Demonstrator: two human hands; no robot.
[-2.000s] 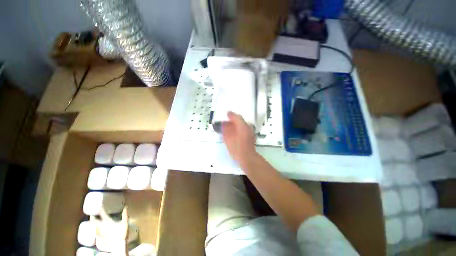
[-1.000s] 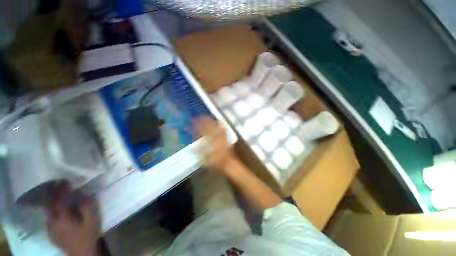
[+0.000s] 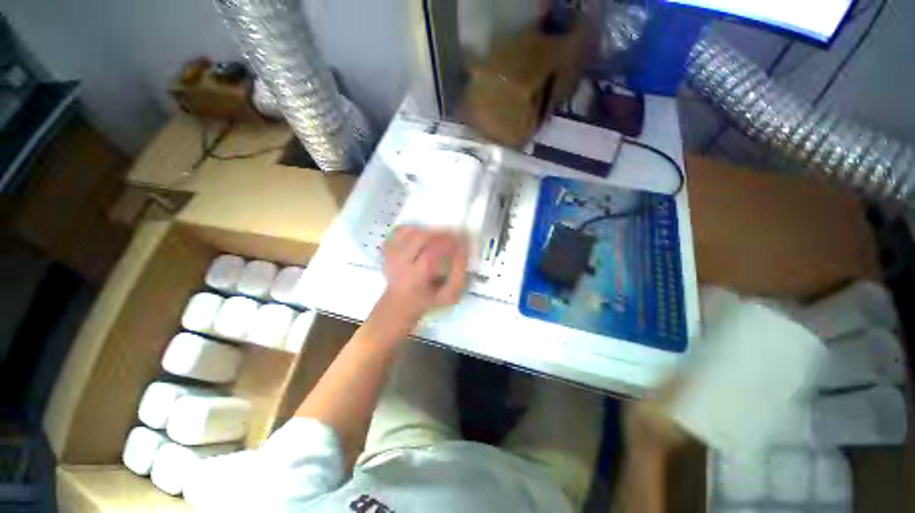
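Note:
A white plastic shell [image 3: 441, 190] lies lengthwise on the fixture, at the left of the white table. My left hand [image 3: 427, 267] is curled around its near end; the fingertips are blurred. My right hand [image 3: 657, 413] is low at the right, past the table's front corner, strongly blurred. It holds a second white shell [image 3: 750, 366] over the right carton. Some of its fingers are hidden. The black switch [image 3: 568, 254] sits on the blue mat [image 3: 627, 291], with neither hand on it.
The left carton [image 3: 110, 331] holds several shells, some lying on their sides. Shells [image 3: 868, 351] also fill the right carton. The grey column [image 3: 438, 60], a brown box [image 3: 512, 95] and a small flat box [image 3: 577, 143] stand behind the fixture. Foil ducts [image 3: 296, 85] hang at both sides.
The view has swung from the right carton back to the table. My left hand is now at the shell on the fixture. My right hand has moved from beside the mat to the right carton with a shell.

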